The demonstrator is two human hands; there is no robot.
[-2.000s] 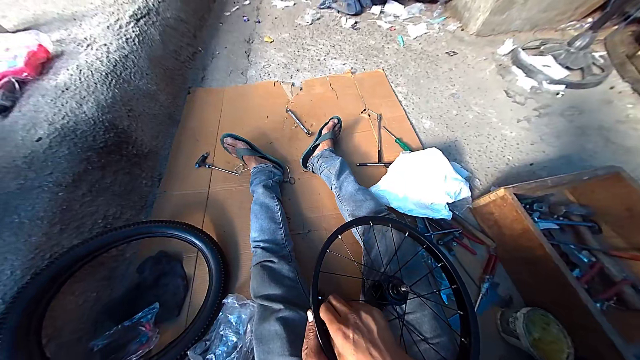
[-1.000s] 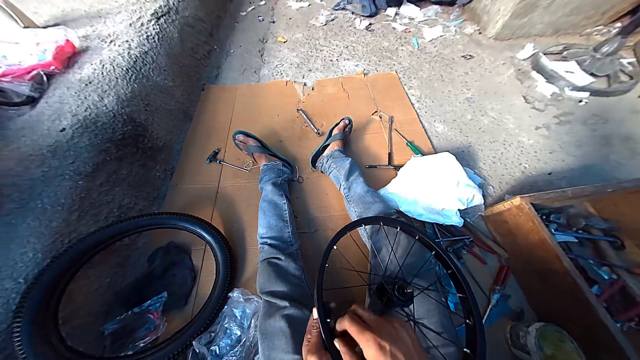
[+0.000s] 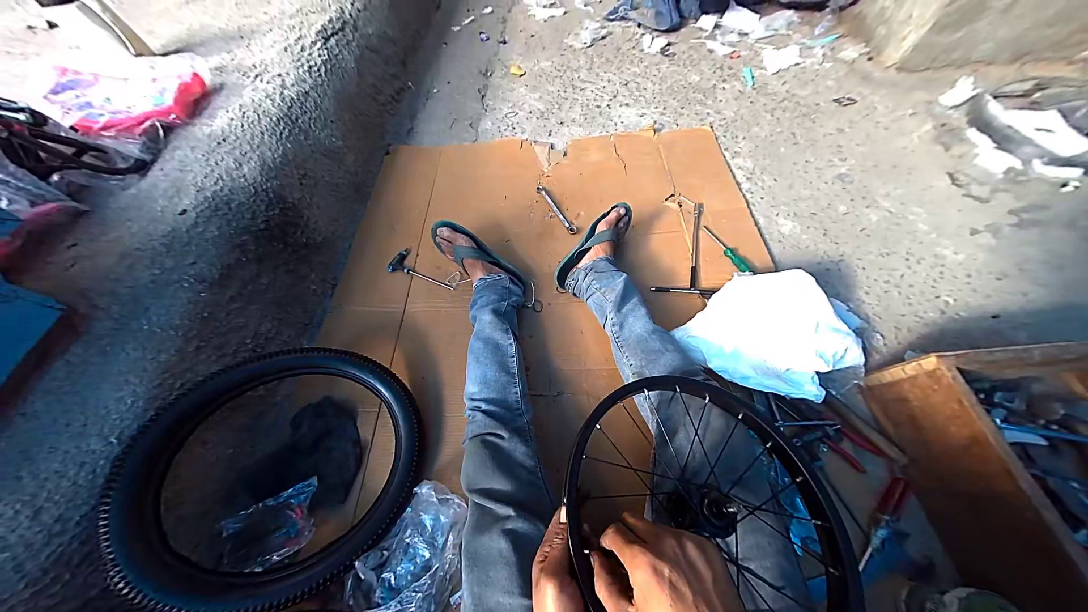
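A spoked bicycle wheel (image 3: 813, 476) with a black rim and no tyre rests on the person's right leg, its hub (image 3: 714, 510) facing up. My left hand (image 3: 557, 569) grips the rim's left edge, thumb along its outer side. Just inside the same stretch of rim, my right hand (image 3: 667, 565) has its fingers bent among the spokes; whether they pinch a spoke or a small part is hidden. A black knobby bicycle tyre (image 3: 404, 425) lies to the left of the legs, and clear plastic wrap (image 3: 414, 544) sits between it and the left leg.
A cardboard sheet (image 3: 501, 174) under the feet holds a wrench (image 3: 557, 210), a T-handle tool (image 3: 421, 274), a long T-shaped wrench (image 3: 695, 246) and a green-handled screwdriver (image 3: 729, 252). To the right are a white plastic bag (image 3: 769, 331), loose tools and a wooden toolbox (image 3: 969, 442).
My hands stay at the left part of the rim, and the right hand's fingers have shifted slightly. The wheel remains on the leg.
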